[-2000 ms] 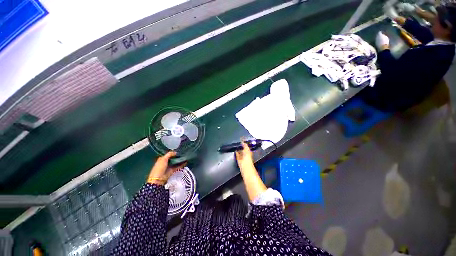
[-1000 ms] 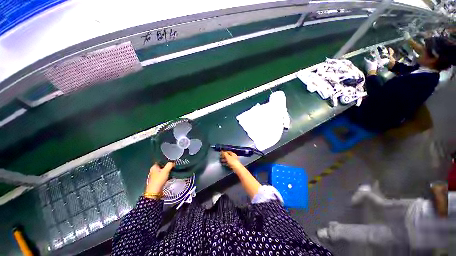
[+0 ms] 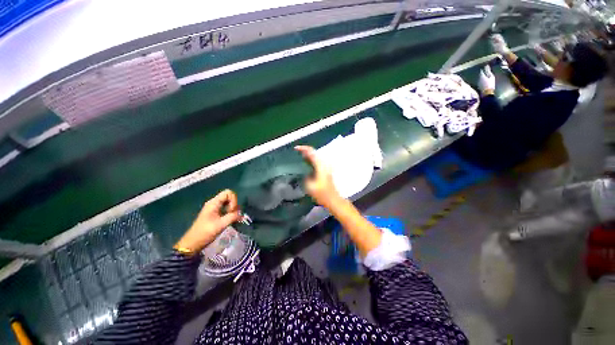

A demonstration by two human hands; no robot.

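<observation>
The dark fan (image 3: 275,193) is strongly blurred on the green bench edge; its pale blades barely show. My left hand (image 3: 217,220) is at its lower left, fingers bent together; a small pale thing shows at the fingertips, and I cannot tell whether it is held. My right hand (image 3: 317,176) is raised at the fan's right side, thumb and finger apart, with nothing seen in it. A white ribbed fan head (image 3: 228,255) lies below the left hand at the front edge. The black screwdriver cannot be seen.
A white sheet (image 3: 352,162) lies right of the fan, and a heap of white parts (image 3: 442,102) lies farther right. A clear blister tray (image 3: 101,273) is at left, near a yellow-orange tool (image 3: 21,331). A blue stool (image 3: 377,232) and a coworker (image 3: 533,111) are at right.
My right hand has let go of the black screwdriver and moved up to the fan's right side. My left hand has come off the fan's lower rim. The fan has turned blurry.
</observation>
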